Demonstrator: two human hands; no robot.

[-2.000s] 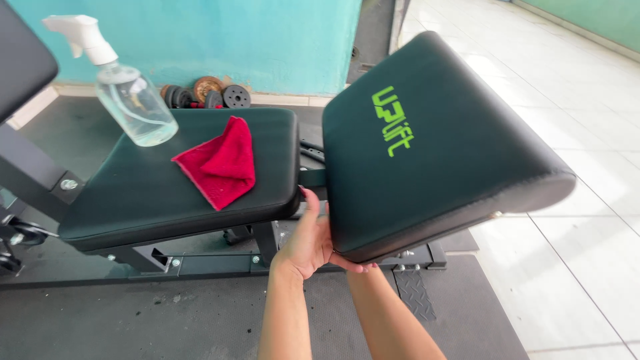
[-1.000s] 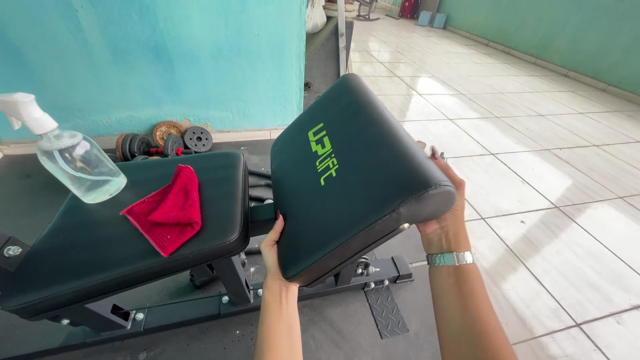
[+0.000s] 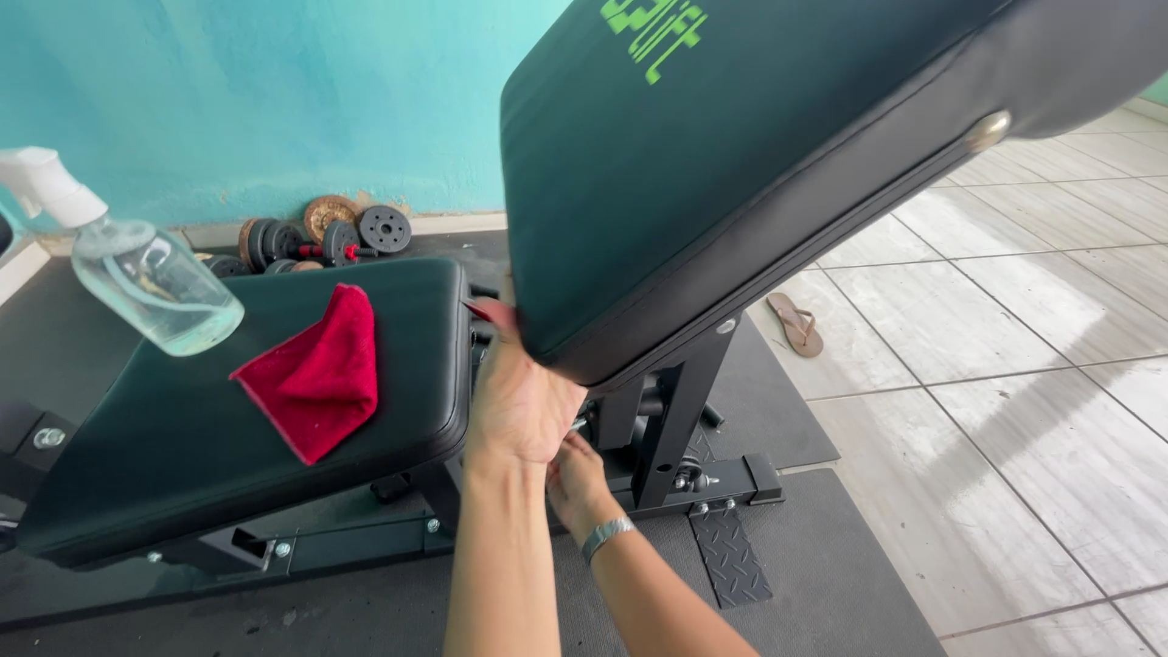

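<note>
My left hand [image 3: 525, 392] supports the near lower corner of a tilted black bench pad [image 3: 730, 182] with green lettering, its thumb at the pad's left edge. Lower and to the right, my right hand [image 3: 579, 474], with a metal watch band at the wrist, reaches under this pad beside the steel frame [image 3: 671, 438]; its fingertips are partly hidden. On the flat bench seat [image 3: 246, 374] to the left lie a folded red cloth [image 3: 333, 379] and a clear spray bottle [image 3: 155, 283] with a white trigger head, which leans in view.
Dumbbells and weight plates [image 3: 315, 237] rest on the floor by the turquoise wall. A brown flip-flop [image 3: 797, 324] lies on the pale tiles to the right. The bench's base beam [image 3: 356, 543] and a diamond-pattern foot plate [image 3: 730, 557] are low on the black mat.
My right hand has left the pad's right end and is now low under the pad. My left hand remains at the lower corner. The pad stands tilted more steeply.
</note>
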